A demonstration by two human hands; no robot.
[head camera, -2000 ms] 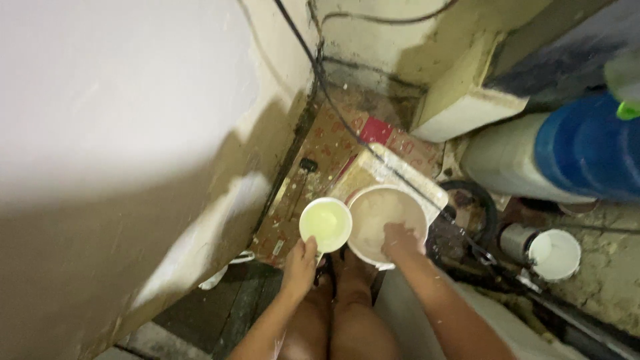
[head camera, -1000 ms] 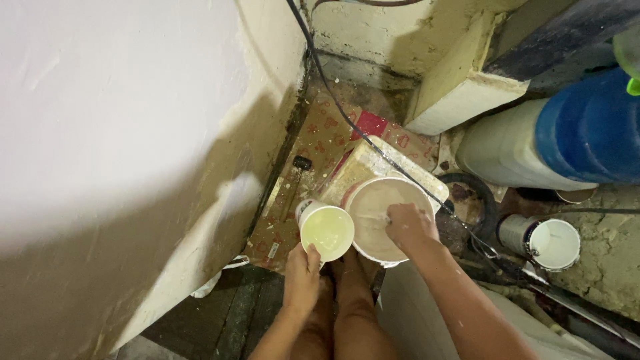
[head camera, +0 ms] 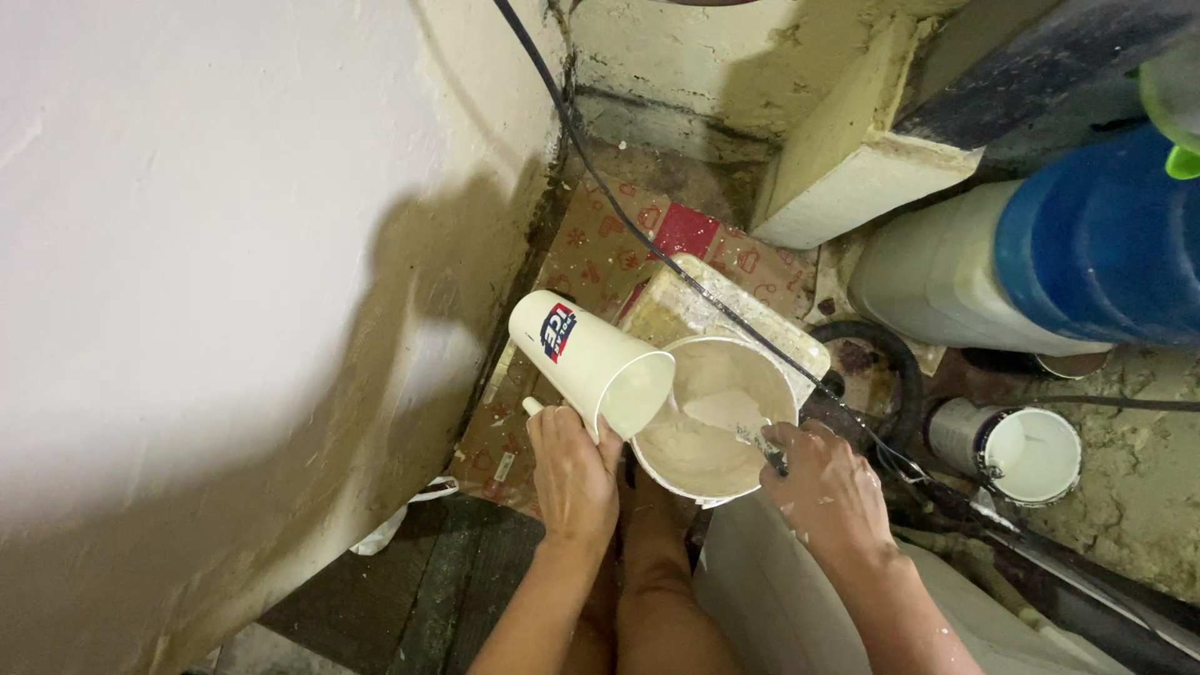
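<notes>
My left hand grips the handle of a white plastic pitcher, which is tipped so its mouth leans over the left rim of a white bucket. Pale liquid shows inside the pitcher. In my right hand is the dark handle of a putty knife or trowel, its blade coated and lying over the pale beige mixture in the bucket. Behind the bucket is a stained, cream-coloured plastic lid or box, on printed cardboard.
A black cable crosses above the cardboard and the bucket's edge. To the right are a blue drum, a black hose and a paint can with white contents. A plastered wall rises at left.
The pitcher was more upright beside the bucket; it has tilted toward the bucket, showing its printed side. My right hand has drawn back to the bucket's right rim, and the blade now shows.
</notes>
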